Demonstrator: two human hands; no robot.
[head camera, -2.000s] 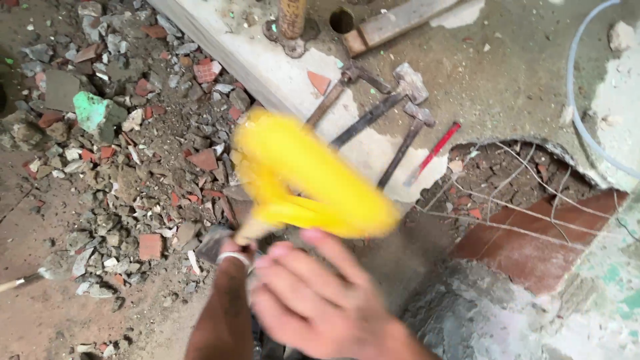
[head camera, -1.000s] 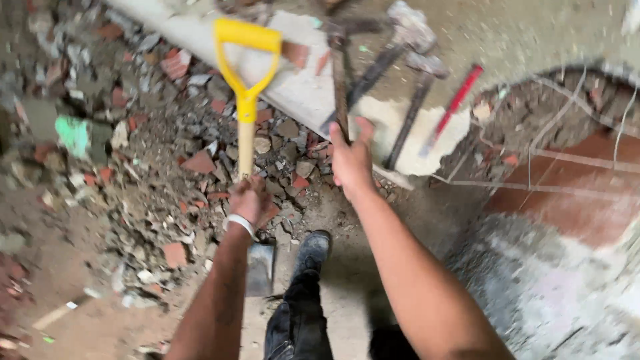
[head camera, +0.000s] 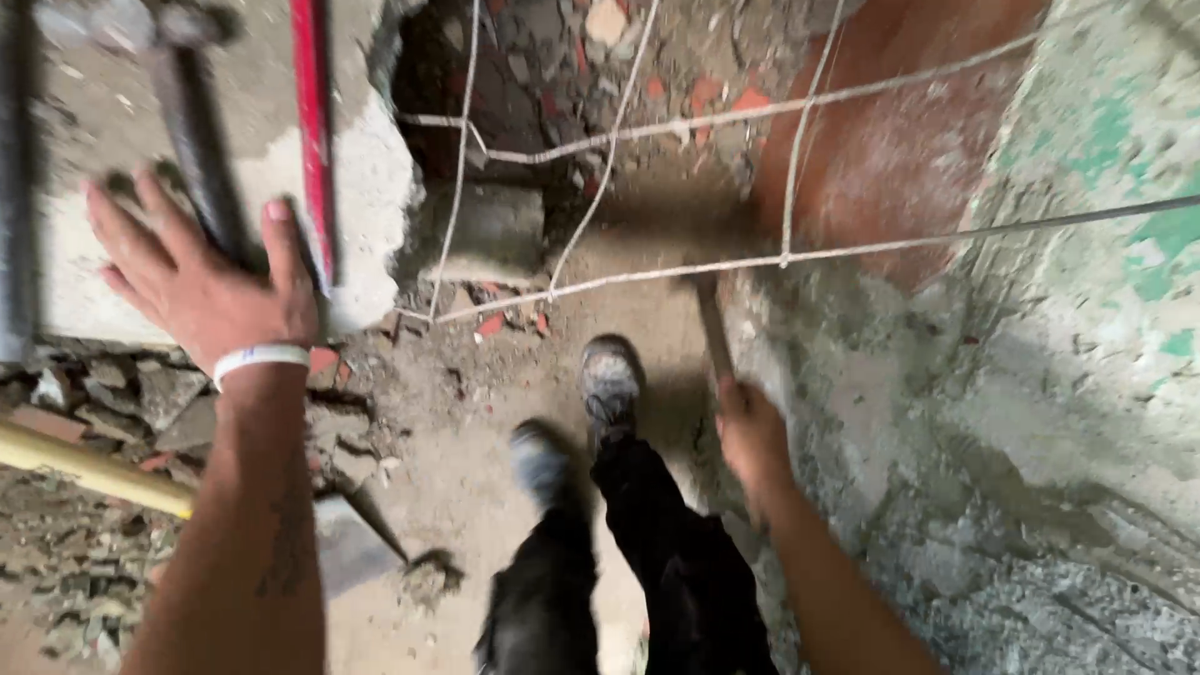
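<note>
My left hand (head camera: 211, 281), with a white wristband, rests spread on the broken concrete slab (head camera: 361, 187), over the lower end of a hammer's handle (head camera: 199, 141). A red bar-like tool (head camera: 314, 112) lies just right of its thumb. My right hand (head camera: 750, 431) is closed around the wooden handle of a hammer (head camera: 714, 328); its blurred head is by the lower wire of a bent metal mesh (head camera: 609, 277). The shovel's pale shaft (head camera: 94, 464) passes beneath my left forearm, and its metal blade (head camera: 352, 548) lies on the floor.
Rubble (head camera: 84, 562) covers the floor at left. Mesh wires span the gap between the slab and a rough wall (head camera: 937, 403) at right. A concrete chunk (head camera: 492, 230) sits behind the mesh. My shoes (head camera: 611, 375) stand on the dusty floor between slab and wall.
My left hand has let go of the shovel and now lies on the slab. My right hand, earlier at the tools on the slab, now holds a hammer by the mesh. The view has shifted right.
</note>
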